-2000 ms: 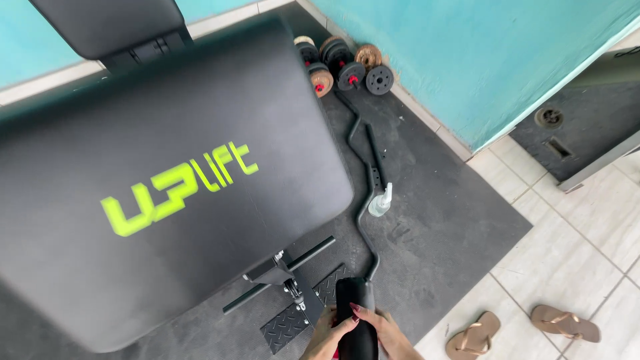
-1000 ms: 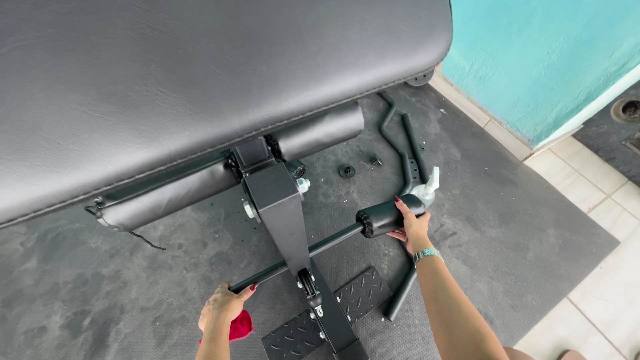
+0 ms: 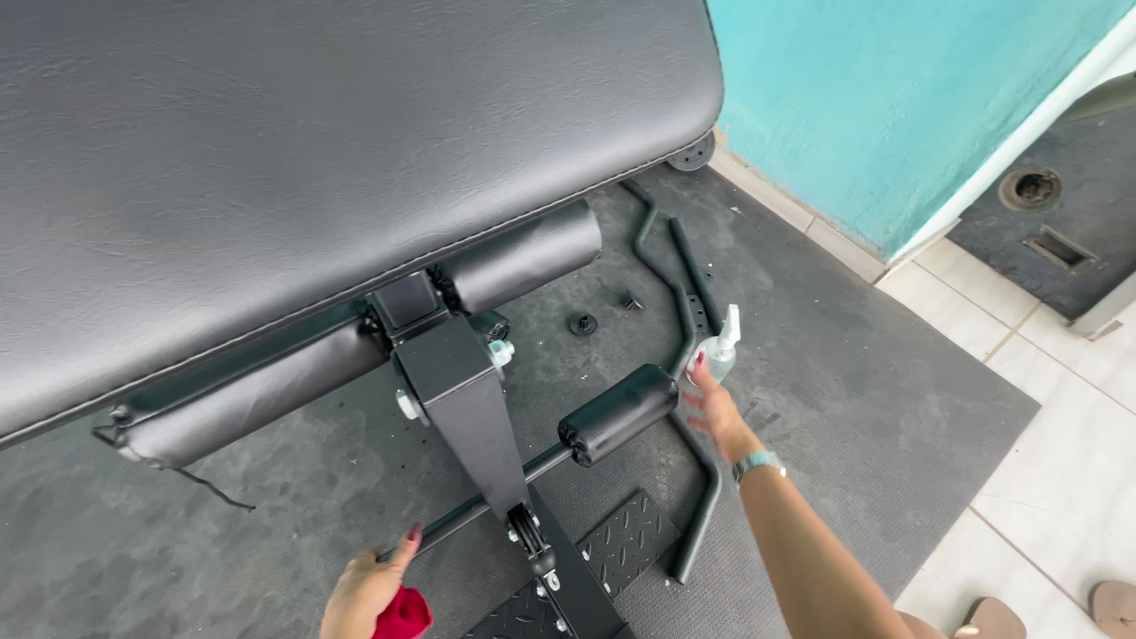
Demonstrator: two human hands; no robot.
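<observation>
My left hand (image 3: pixel 377 581) grips the near-left end of a black metal crossbar (image 3: pixel 461 522), with a bunched red cloth (image 3: pixel 404 614) against its palm. On the bar's right side sits a black padded foam roller (image 3: pixel 619 414). Just beyond its outer end is my right hand (image 3: pixel 714 408), fingers apart and holding nothing, in front of a clear pump bottle (image 3: pixel 721 348). The bar runs through the black steel upright (image 3: pixel 470 417) of a workout bench. Two more rollers, left (image 3: pixel 257 390) and right (image 3: pixel 524 257), flank the upright's top beneath a large black pad (image 3: pixel 355 133).
A curved black bar (image 3: pixel 688 319) and a short straight tube (image 3: pixel 694 266) lie on the dark rubber mat (image 3: pixel 843 355). Small black end caps (image 3: pixel 583 324) lie beside the upright. A diamond-tread footplate (image 3: pixel 630 537) is low in view. Sandals (image 3: pixel 994 619) rest on pale tiles near a turquoise wall (image 3: pixel 816 106).
Two seconds ago both hands held the roller away from the bench; one second ago it was on the crossbar under my right hand. My right hand has since let go of it.
</observation>
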